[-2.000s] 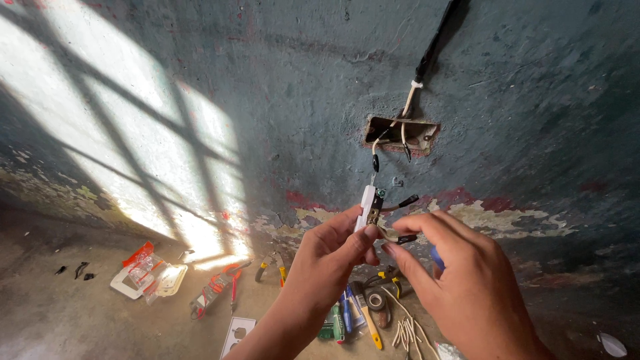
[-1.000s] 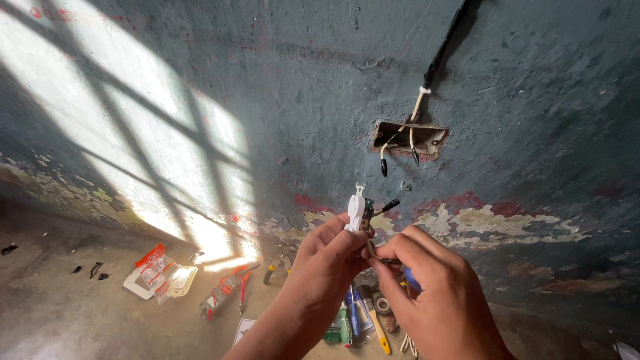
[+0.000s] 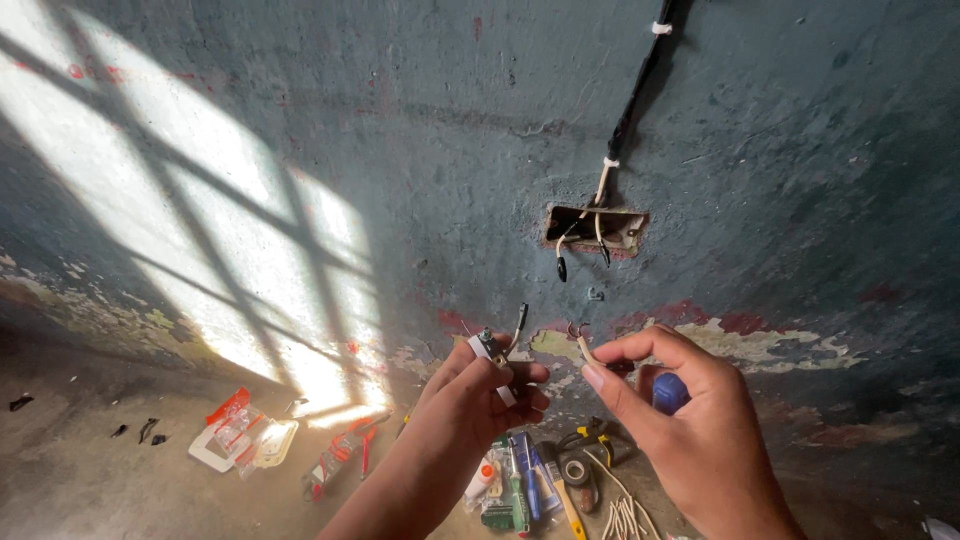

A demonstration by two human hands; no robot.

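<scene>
My left hand holds a small white electrical socket module with its metal terminals facing up. A short white wire with a black-taped tip sticks out of the module. To the right, my right hand pinches a short white wire whose bare copper strands point up, apart from the module. A screwdriver with a blue handle is tucked in the right palm. Above both hands, a recessed wall box has two white wires with black-taped ends hanging from it.
A black-taped cable runs down the wall to the box. On the floor lie a paintbrush, a roll of black tape, yellow-black pliers, cut white wires, a green-handled screwdriver, a packaged white faceplate and red-handled pliers.
My hands were together at the module one second ago and are now apart. The wire in my right hand has come away from the module, its bare strands now showing.
</scene>
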